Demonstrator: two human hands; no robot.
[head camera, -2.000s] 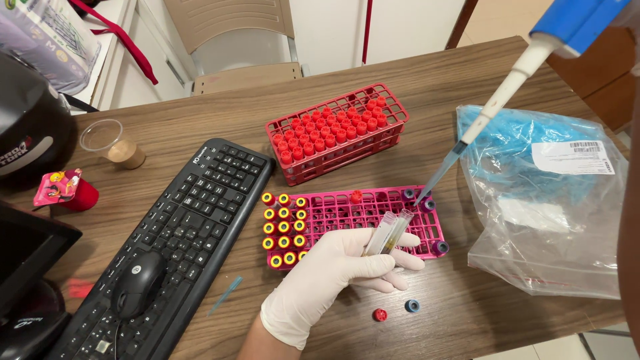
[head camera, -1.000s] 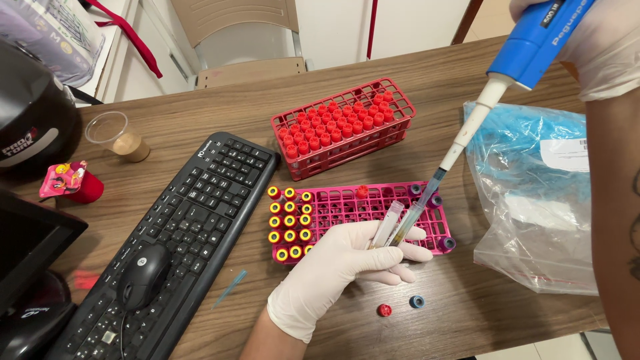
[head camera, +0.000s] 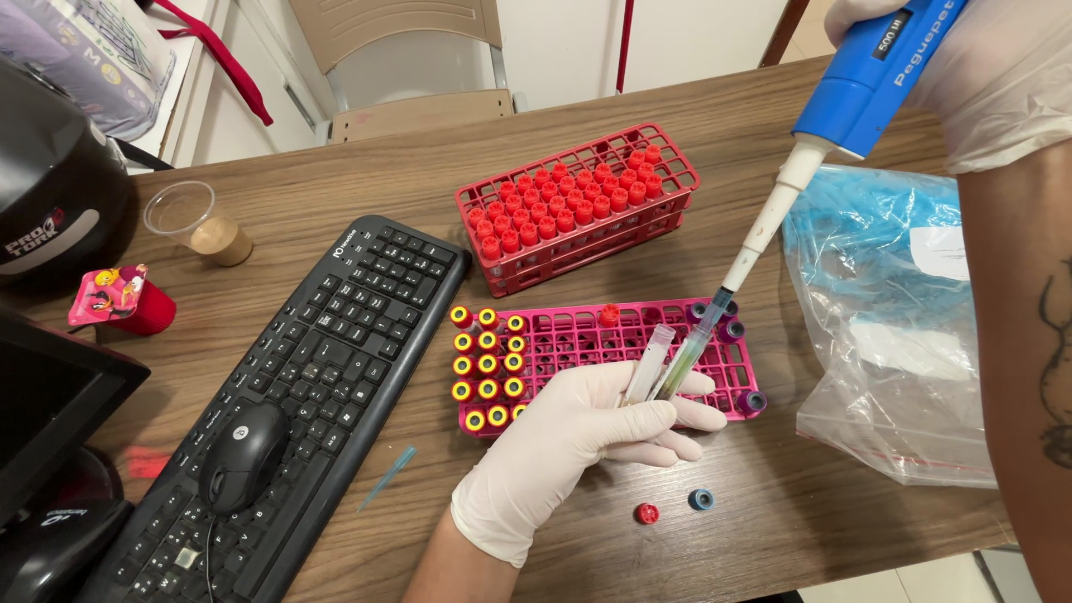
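My gloved left hand (head camera: 586, 419) holds two uncapped sample tubes (head camera: 649, 364) side by side, tilted, above a magenta tube rack (head camera: 561, 335). My gloved right hand (head camera: 946, 75) grips a blue and white pipette (head camera: 863, 75); its blue tip (head camera: 712, 314) reaches into the mouth of the right tube, which shows greenish-yellow inside. Yellow-ringed red-capped tubes (head camera: 487, 364) fill the rack's left end, and several purple-capped tubes (head camera: 751, 403) stand at its right. A red cap (head camera: 646, 513) and a blue-grey cap (head camera: 701, 500) lie on the table near me.
Behind stands a red rack (head camera: 578, 243) of red-capped tubes. A plastic bag of blue pipette tips (head camera: 888, 335) lies right. On the left are a keyboard (head camera: 335, 335), mouse (head camera: 244, 456), loose blue tip (head camera: 387, 478), plastic cup (head camera: 219, 239), red container (head camera: 151, 306) and black helmet (head camera: 59, 184).
The pipette has tilted and its tip now sits in the right tube's mouth. More of my right hand shows than two seconds ago. My left hand keeps its hold on both tubes.
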